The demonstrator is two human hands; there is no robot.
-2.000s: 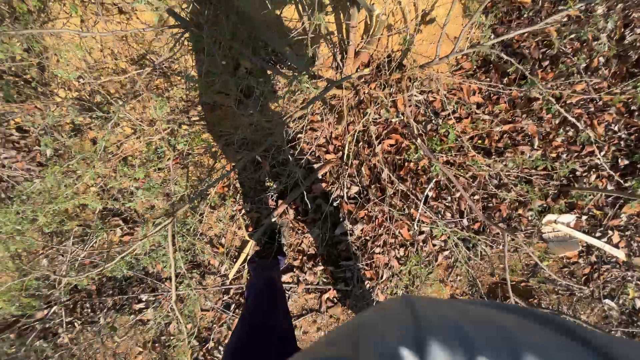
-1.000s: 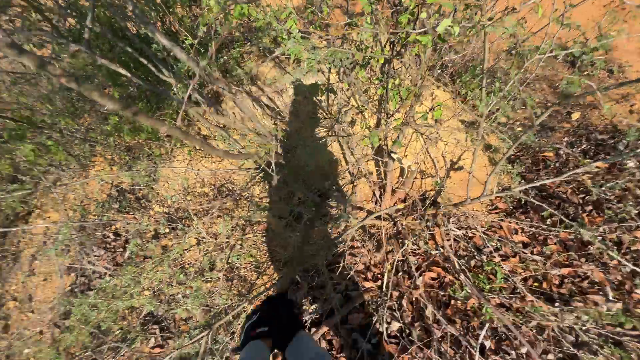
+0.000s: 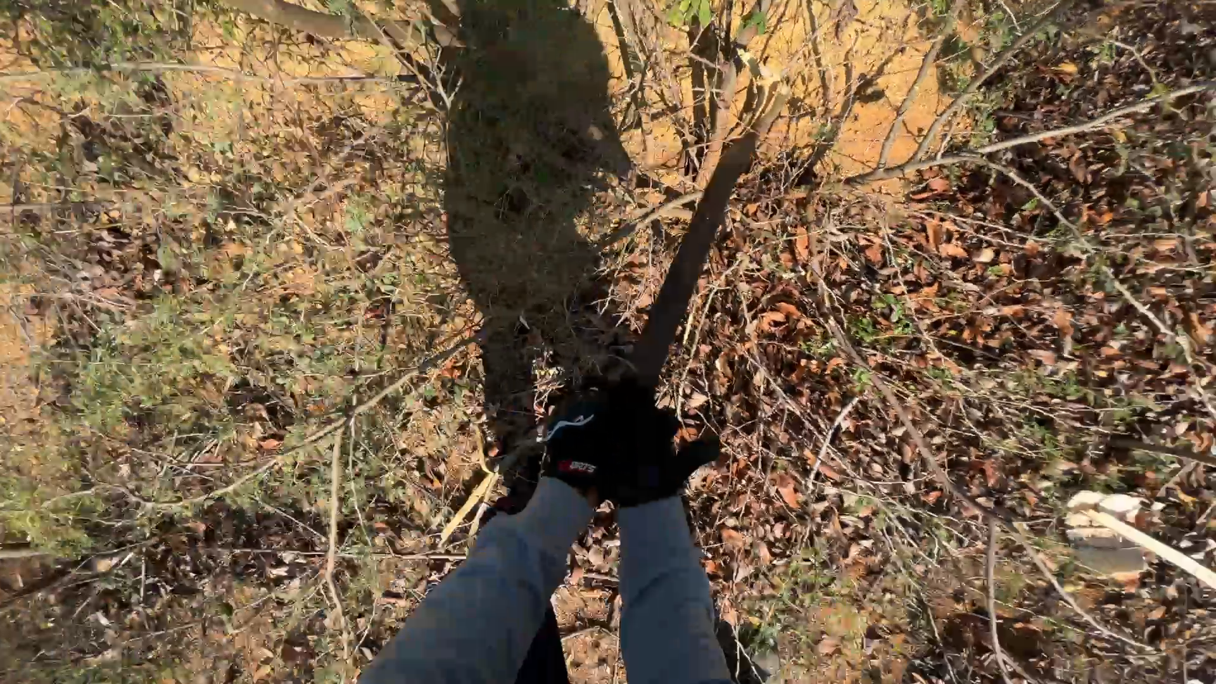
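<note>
Black gloves cover both of my hands, which are together at the lower centre. My left hand (image 3: 576, 445) and my right hand (image 3: 655, 458) are closed around the grip end of a long dark blade, which looks like a machete (image 3: 692, 256). The grip itself is hidden by the gloves. The blade slants up and to the right, and its far end overlaps the thin woody stems of a shrub (image 3: 705, 85). Whether it touches them I cannot tell. A pale broken or cut stem end (image 3: 768, 85) shows beside the far end.
Bare branches (image 3: 1016, 147) reach in from the upper right, and a thicker branch (image 3: 304, 17) crosses the top left. Dry leaves (image 3: 788, 313) and twigs cover the ground. A pale cut piece of wood (image 3: 1107, 532) with a light stick (image 3: 1154, 546) lies at the lower right.
Both gloved hands are now extended at the lower centre with the long blade in view. One second ago they were at the bottom edge, with no blade clearly visible. The view has tilted down.
</note>
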